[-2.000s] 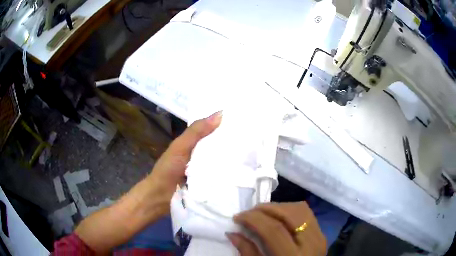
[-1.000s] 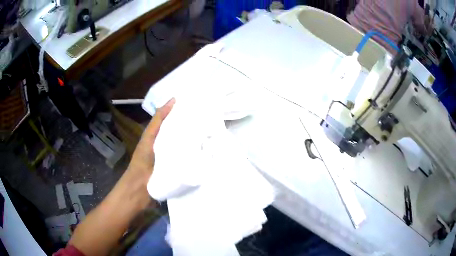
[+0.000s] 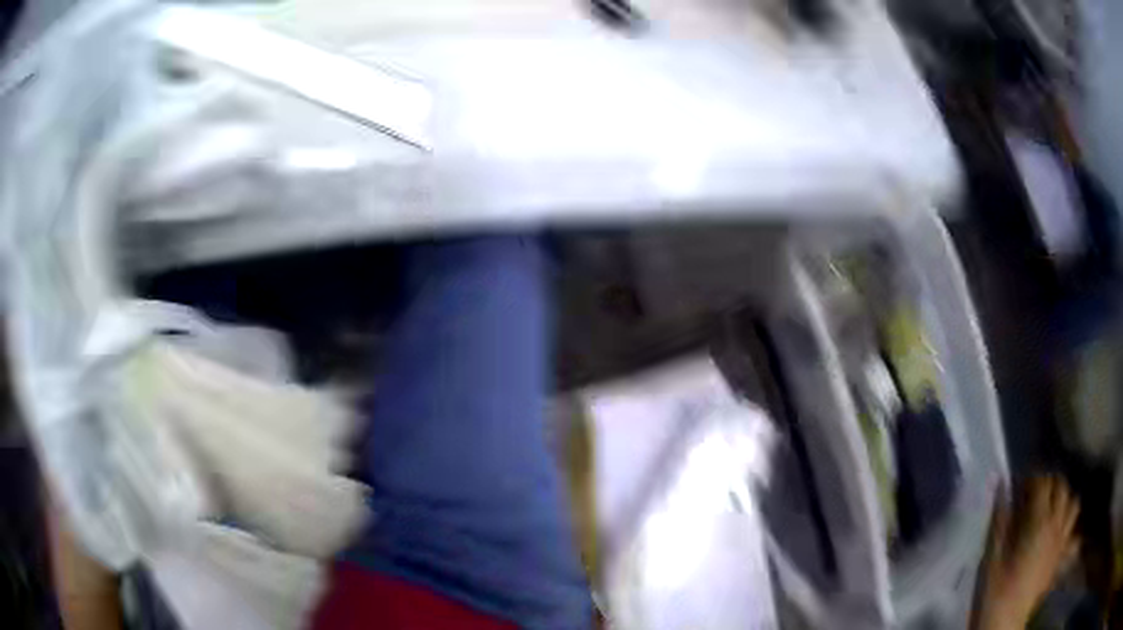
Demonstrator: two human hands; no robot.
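The view is strongly blurred. A white strip [image 3: 302, 80] lies on the white machine table [image 3: 690, 160] at the upper left. Bunched white and cream cloth [image 3: 253, 449] hangs at the left, beside a blue-clad leg. A patch of skin, seemingly my left arm, shows at the lower left edge; the hand itself is hidden by the cloth or cut off, so its grip cannot be told. My right hand [image 3: 1041, 535] is small and blurred at the lower right, fingers apart, with nothing visible in it.
The table's front edge crosses above my blue-clad leg [image 3: 462, 406]. White pieces [image 3: 690, 492] lie low, right of the leg. A pale curved frame or edge [image 3: 973, 357] runs down the right, with dark and yellowish things inside it. A dark tool is cut off at the top.
The view has swung down and to the right, off the machine head. The white cloth is now at the left, my left hand is no longer visible, and my right hand shows at the far right.
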